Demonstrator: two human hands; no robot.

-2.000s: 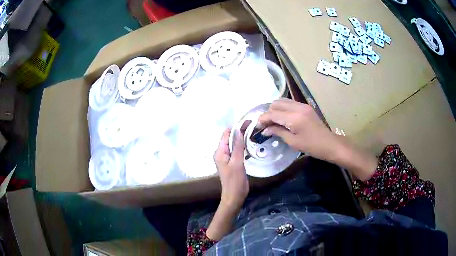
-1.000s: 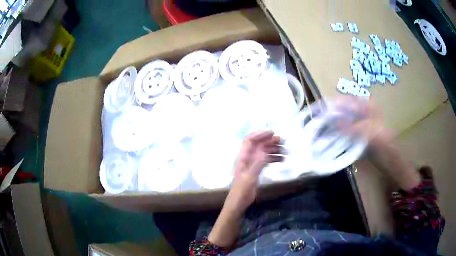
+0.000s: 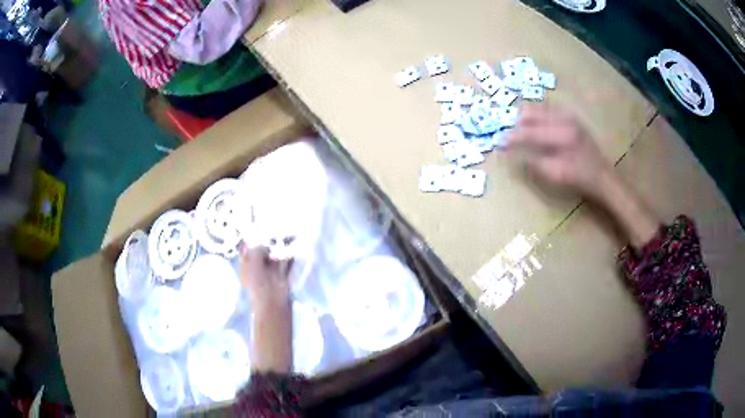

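Note:
My left hand [image 3: 265, 269] is in the open carton [image 3: 82, 326] at a white round base [image 3: 286, 192], its fingers at the base's lower edge; glare hides the exact hold. My right hand [image 3: 555, 147] is blurred over the cardboard-covered table, its fingertips at the right edge of the pile of small pale square pieces [image 3: 482, 114]; I cannot tell whether it holds one. Other white bases, such as one at the carton's near right corner [image 3: 377, 302], lie in rows on whitish plastic, several washed out by glare.
A dark green conveyor [image 3: 629, 57] with white bases [image 3: 684, 82] runs past the table's far right. Shiny tape patches [image 3: 506, 269] lie on the table cover. A person in a striped sleeve [image 3: 151, 37] is at the top left. A yellow crate [image 3: 45, 216] stands on the floor.
The view has turned to the right. My right hand has left the blurred base and moved to the small pieces. My left hand has moved to a base farther back in the carton.

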